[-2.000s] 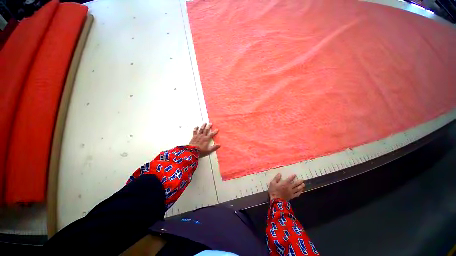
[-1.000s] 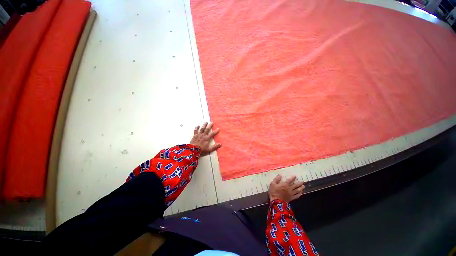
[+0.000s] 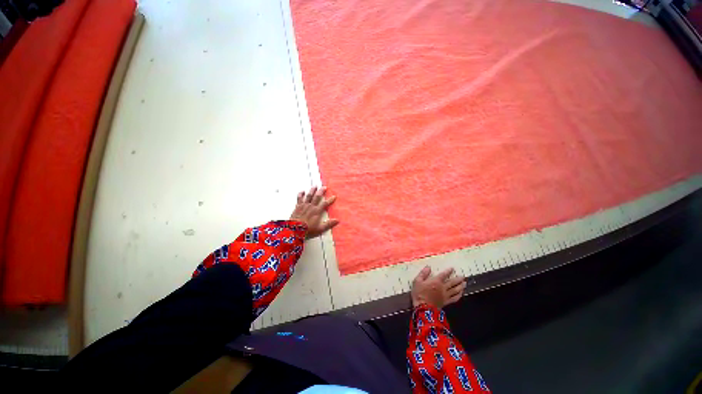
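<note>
The coral-red fabric ply lies on the white spreading table, with a few soft wrinkles. Its cut end and side edge meet at a corner between my hands. My left hand lies flat with fingers spread, its fingertips at the cut end of the fabric. My right hand rests on the table's near edge over the edge scale, just outside the fabric's side edge, fingers apart. Neither hand grips anything.
Deeper red fabric lies at the left beside a long brown strip. A dark machine part shows at the upper right. The dark table side curves along the near right, with grey floor beyond.
A dark machine part now shows larger at the upper right, nearer along the table. The view has shifted slightly. My hands stay in the same places.
</note>
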